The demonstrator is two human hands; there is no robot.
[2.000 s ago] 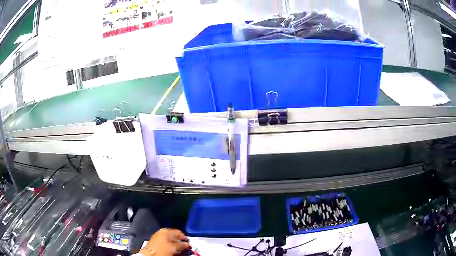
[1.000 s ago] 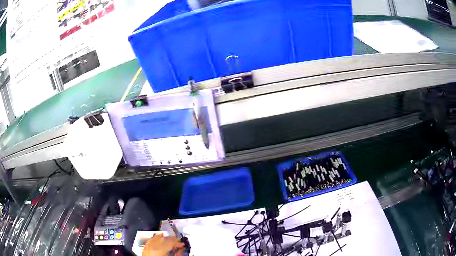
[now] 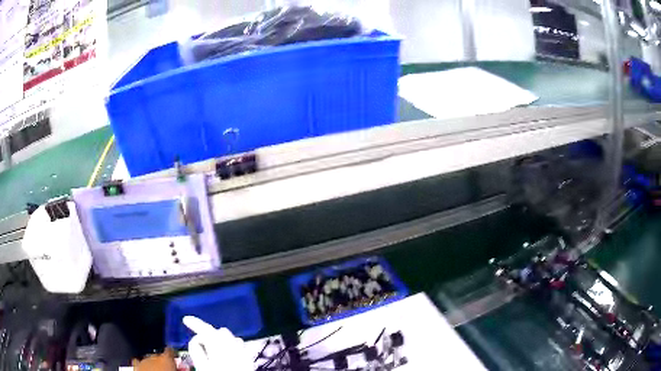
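My left hand (image 3: 156,361), bare-looking, is small and cut off by the bottom edge; its fingers and anything in it are hidden. My right hand (image 3: 217,348), in a white glove, is beside it. One finger points up and left over the near edge of the empty blue tray (image 3: 243,308); whether it holds anything cannot be told. Black cabled parts (image 3: 355,356) lie loosely piled on the white sheet (image 3: 427,337), right of my right hand. Another blue tray (image 3: 308,317) holds many short silver and black pieces.
A dark button-faced device (image 3: 98,348) stands left of my hands. An instruction sheet (image 3: 138,250) and a white container (image 3: 58,250) hang on the rail (image 3: 406,156). A large blue bin (image 3: 254,101) is on the shelf. Clear trays with dark and red pieces (image 3: 572,290) lie at right.
The view has turned right, so the bench things appear further left. The white-gloved right hand now shows clearly beside the empty tray; the bare hand is lower and more cut off.
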